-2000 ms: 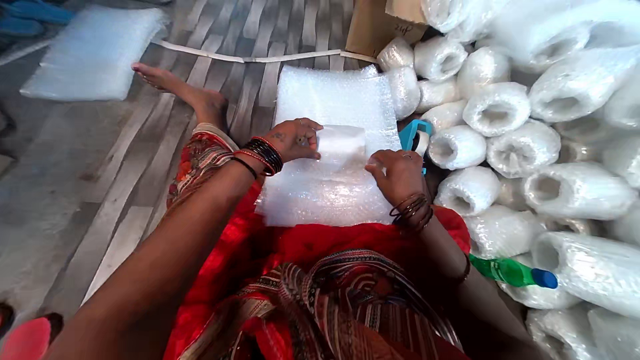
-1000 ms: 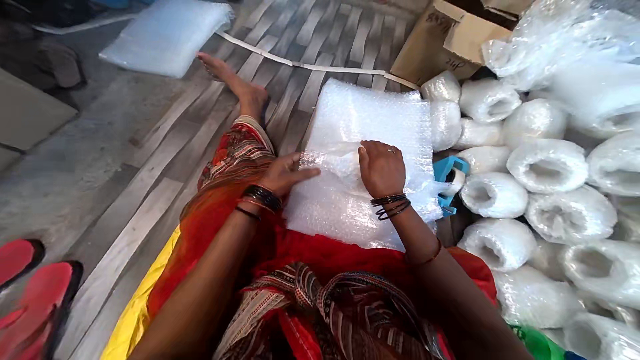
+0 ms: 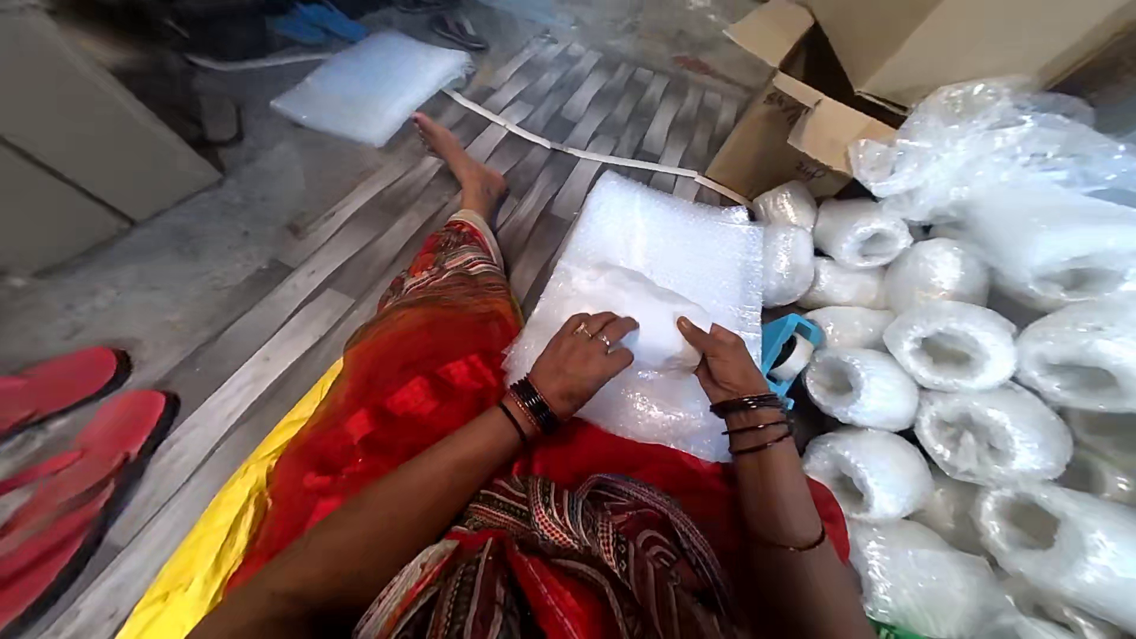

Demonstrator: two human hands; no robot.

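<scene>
A stack of bubble wrap sheets (image 3: 661,231) lies over my lap and the floor mat. On it rests a white wrapped bundle (image 3: 652,311), whose contents are hidden. My left hand (image 3: 586,359) lies on the bundle's near left side with bent fingers, a ring showing. My right hand (image 3: 719,355) pinches the bundle's right end between thumb and fingers. Just right of the sheets stands a blue tape dispenser (image 3: 781,351) with a roll in it, close to my right wrist.
Many bubble-wrapped hollow rolls (image 3: 950,346) are piled at the right. An open cardboard box (image 3: 772,142) and loose clear plastic (image 3: 985,151) are behind them. Another bubble wrap stack (image 3: 373,84) lies at the upper left, red sandals (image 3: 106,470) at the left edge.
The view has swung left. My hands, close together over the wrap one second ago, are now apart at the bundle's two sides. The white material looks bulkier than before.
</scene>
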